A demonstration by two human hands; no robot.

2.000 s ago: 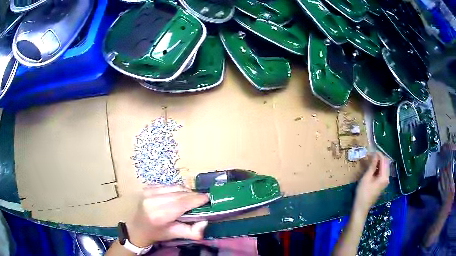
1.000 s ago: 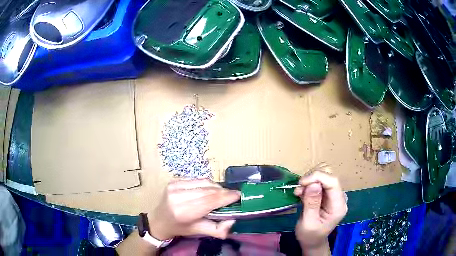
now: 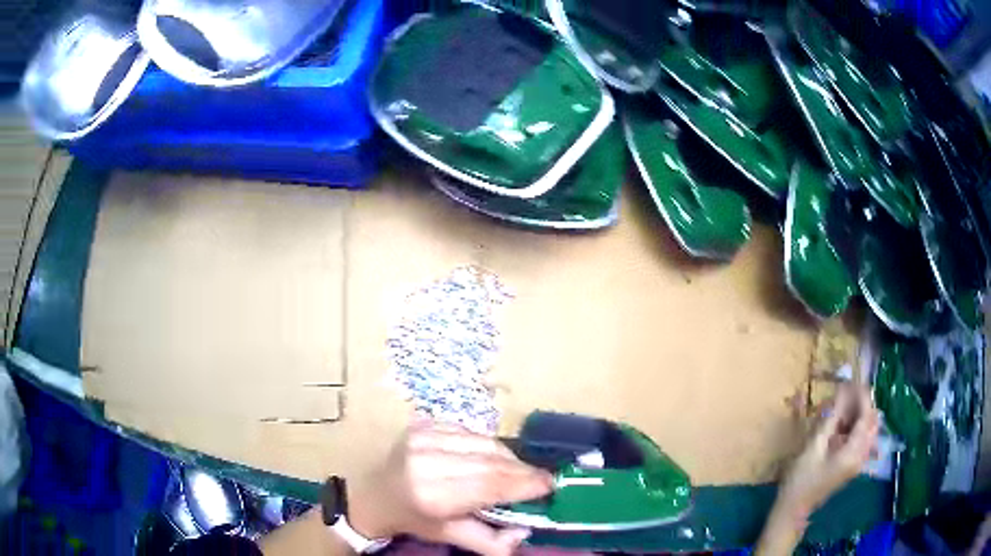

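My left hand (image 3: 462, 485) grips the left end of a green housing (image 3: 619, 491) at the bench's front edge. The housing's dark recess faces up and away, with a small whitish piece (image 3: 588, 459) beside it. My right hand (image 3: 831, 451) is at the right of the cardboard, fingers bunched, over the stained patch with a small pale block (image 3: 844, 371). The picture is blurred there, and I cannot tell whether the fingers hold anything. A heap of tiny fittings (image 3: 448, 345) lies behind my left hand.
Green housings (image 3: 494, 103) are heaped along the back and right. A blue crate (image 3: 234, 125) with silver covers (image 3: 87, 76) stands at the back left. The cardboard (image 3: 217, 293) covers the bench. More silver covers (image 3: 212, 500) show below the front edge at left.
My right hand has moved from the housing, where it held a thin pale stick, to the stained patch at right. My left hand keeps its grip. The view has shifted.
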